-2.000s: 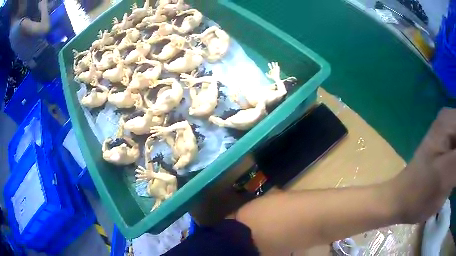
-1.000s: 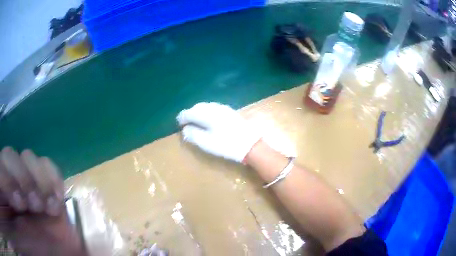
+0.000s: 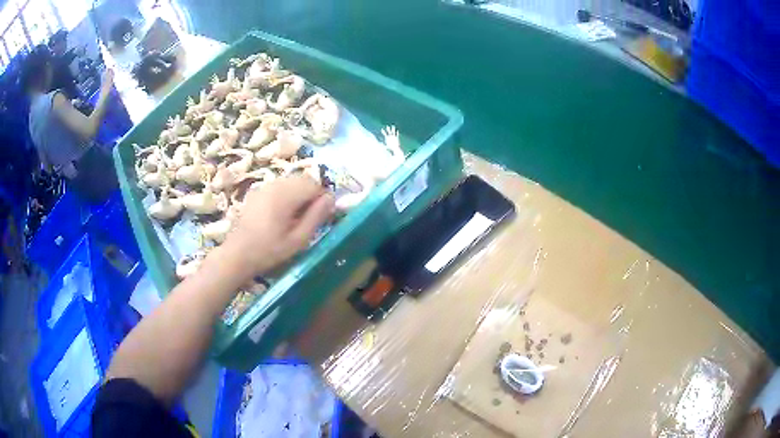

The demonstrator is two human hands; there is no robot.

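Observation:
The green crate holds many cream figure torsos with bent arms, some with dark parts beside them, on a pale sheet. My left hand, bare, reaches over the near rim into the crate among the torsos. Its fingers are curled down beside a torso; whether they grip anything is hidden. At the lower right edge a cut-off pale shape and a bit of skin may be my gloved right hand; its fingers are not visible. A small white cup with a pale stick stands on a spotted cardboard pad.
A black phone and a small orange-black packet lie beside the crate on the film-covered bench. The green belt runs behind. Blue bins stand at left, with a person beyond them.
The view has swung back from the belt and bottle to the crate. My left hand has moved into the crate. The gloved right hand has left the middle of the picture.

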